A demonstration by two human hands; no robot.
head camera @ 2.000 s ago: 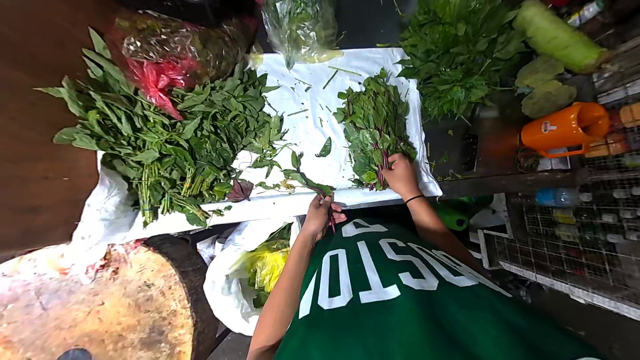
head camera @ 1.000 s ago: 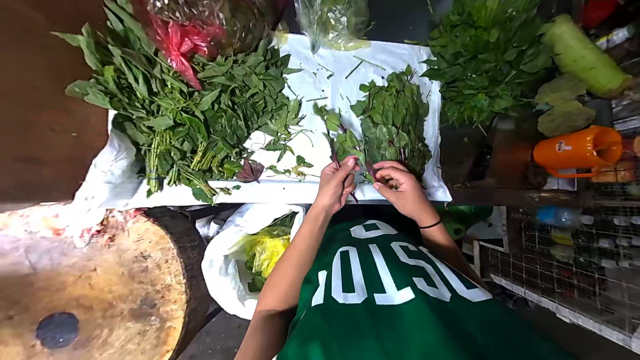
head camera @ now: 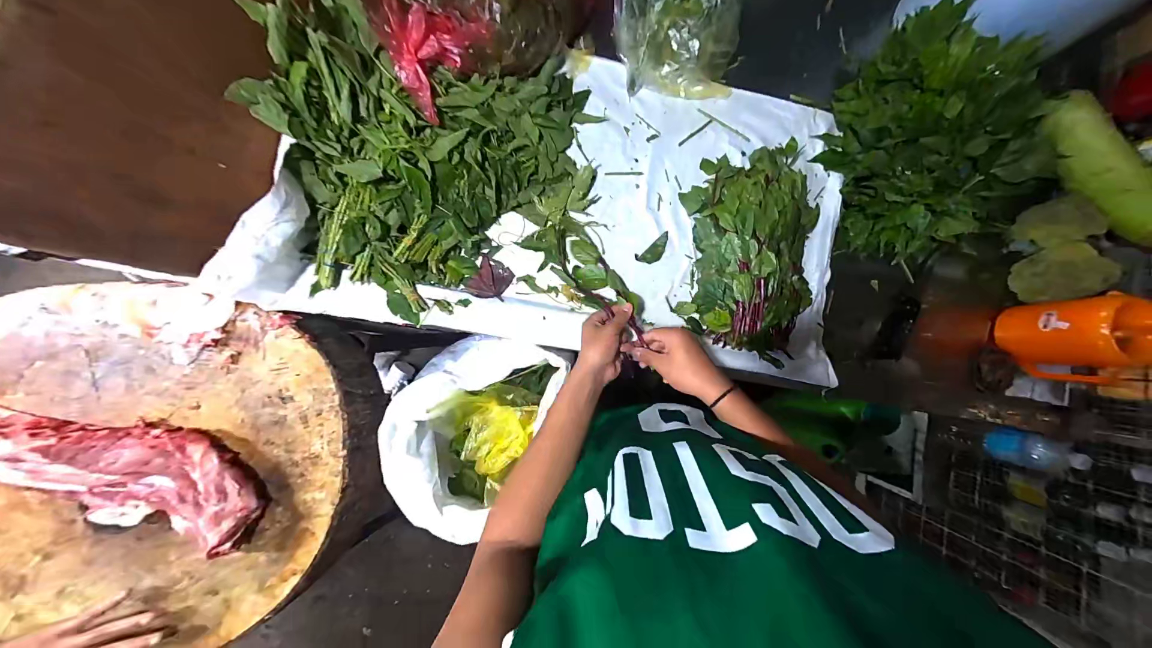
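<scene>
My left hand [head camera: 605,344] grips the lower stem of a leafy green sprig [head camera: 589,270] with a purplish stem, at the near edge of a table covered in white plastic sheeting [head camera: 630,211]. Beside it, my right hand [head camera: 670,355] pinches the bottom end of the same stem. A bundle of leafy greens with purple-red stems [head camera: 756,243] lies to the right of my hands. On the left spreads a large heap of leafy green stalks [head camera: 441,162]. One dark reddish leaf [head camera: 489,277] rests at the heap's near edge, and a loose green leaf [head camera: 652,248] lies between heap and bundle.
A round wooden chopping block [head camera: 297,441] at left bears raw meat [head camera: 171,468]; another person's hand [head camera: 108,623] touches it. Below the table sits a white bag [head camera: 414,450] with yellow plastic inside. Rightward are more greens [head camera: 945,135], an orange jug [head camera: 1071,331] and wire racks [head camera: 999,540].
My right hand has left the purple-stemmed bundle and come to the sprig beside my left hand. Raw meat and another person's hand now show on the chopping block.
</scene>
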